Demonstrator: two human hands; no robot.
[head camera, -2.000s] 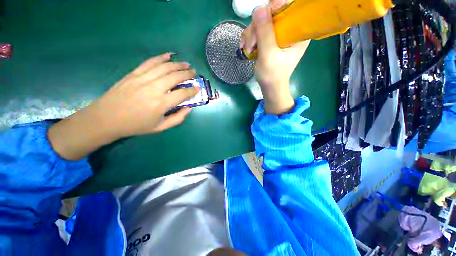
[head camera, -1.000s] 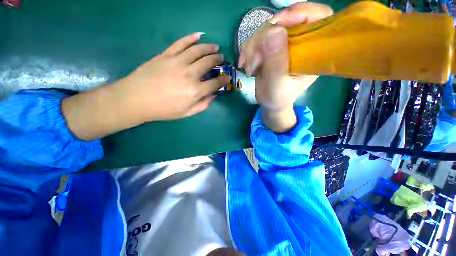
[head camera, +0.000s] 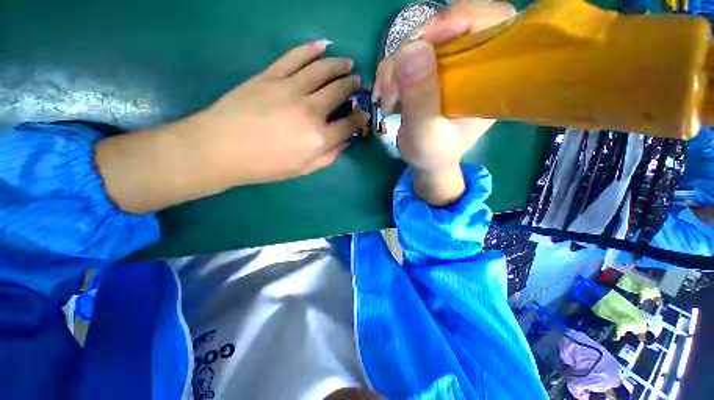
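My left hand (head camera: 290, 117), bare, holds a small dark phone-like assembly (head camera: 362, 109) down on the green mat, mostly hidden under my fingers. Its right end, with a small gold-brown tab, sticks out past my fingertips. My right hand (head camera: 434, 94) is shut around the front of a large yellow tool (head camera: 571, 74), which reaches to the upper right. The tool's tip is hidden behind my fingers, close to the assembly; whether it touches cannot be told.
A round silver-grey speckled dish (head camera: 409, 25) lies just beyond my right hand on the green mat (head camera: 258, 211). Black trays with grey-white strips (head camera: 595, 176) stand at the right. A black cord crosses below them. People sit in the background at lower right.
Over the two seconds, the yellow tool and my right hand have come lower and nearer the assembly, and the tool looks larger. My left hand has shifted right and slightly up with the assembly.
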